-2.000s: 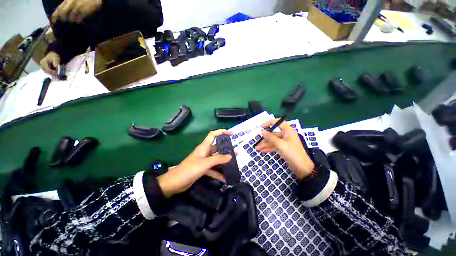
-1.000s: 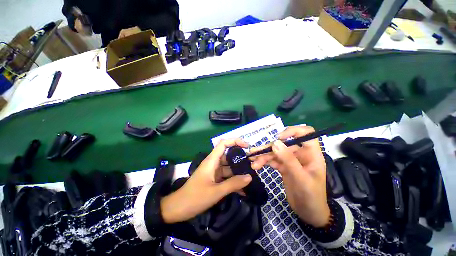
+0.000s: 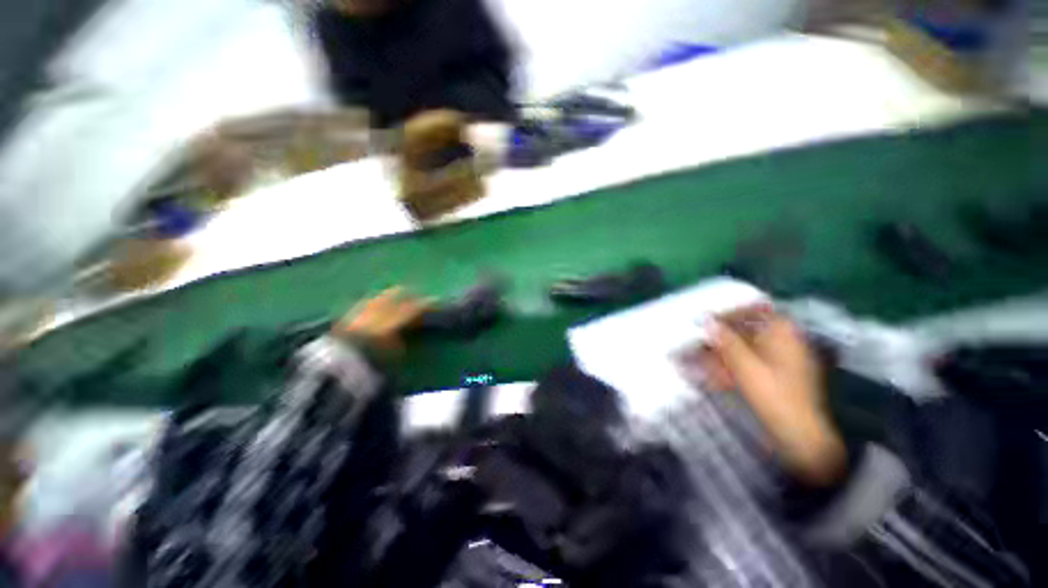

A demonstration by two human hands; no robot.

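Note:
The view is strongly blurred. My left hand (image 3: 385, 318) is over the green conveyor belt (image 3: 667, 224), close to a black device housing (image 3: 465, 308); whether it holds anything cannot be told. My right hand (image 3: 776, 385) is over the white label sheets (image 3: 644, 345) with fingers bent; the tweezers cannot be made out in it. A dark pile of housings (image 3: 575, 482) lies in front of me, between my forearms.
More black units (image 3: 609, 285) lie along the belt, some at the right (image 3: 914, 249). Across it are a brown box (image 3: 442, 190), black-and-blue parts (image 3: 569, 126), a person in dark clothes (image 3: 420, 57) and another box (image 3: 942, 57). More dark housings lie at the right.
My left hand has moved away from my right, forward and left over the belt. The housing between my hands is no longer seen there. My right hand is lower over the sheets. The view has shifted.

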